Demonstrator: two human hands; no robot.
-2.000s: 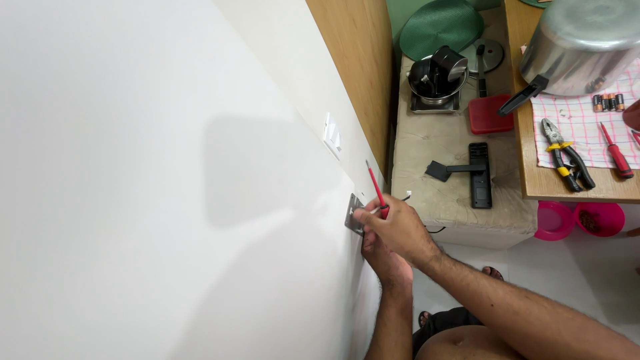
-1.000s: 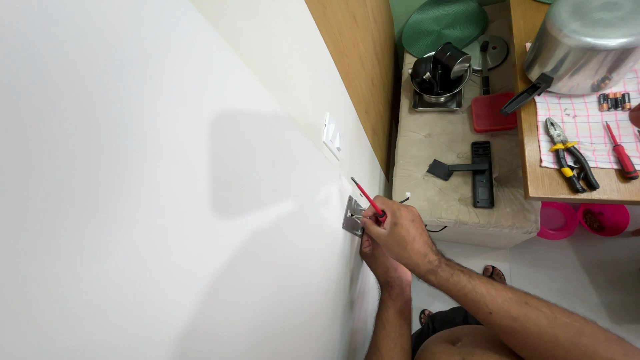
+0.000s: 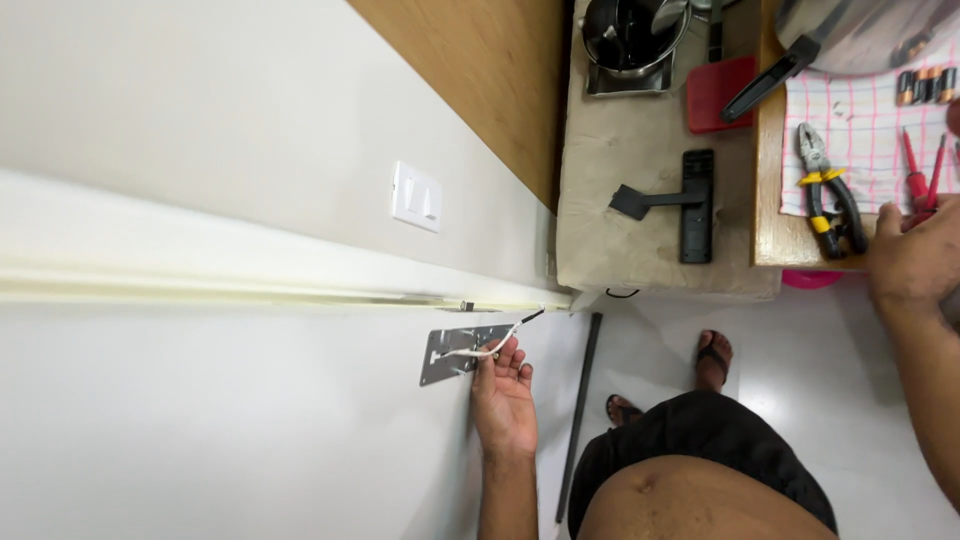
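Observation:
My left hand [image 3: 507, 390] is at a grey metal mounting plate [image 3: 450, 358] on the white door, its thumb and fingertips pinching near a white cable [image 3: 499, 346] that runs over the plate to the door's edge. Whether the fingers grip the plate too, I cannot tell. At the far right, my right hand [image 3: 916, 259] is at the table's edge with its fingers around a red screwdriver [image 3: 937, 176]. Beside it, another red screwdriver [image 3: 912, 169] lies on the checked cloth [image 3: 862, 112]. Combination pliers [image 3: 829, 191] with black and yellow handles lie left of that hand.
A white light switch [image 3: 417, 196] is on the wall above the plate. A black lock housing [image 3: 697, 206] lies on the beige cushioned bench [image 3: 600, 255], near a red plastic lid [image 3: 720, 94] and a pot [image 3: 637, 34]. A large metal pot [image 3: 862, 37] and several batteries [image 3: 926, 85] are on the wooden table [image 3: 769, 225].
My right hand has moved from the plate to the table with the red screwdriver. My left hand stays at the plate. The door's edge and cable now show as the view has shifted.

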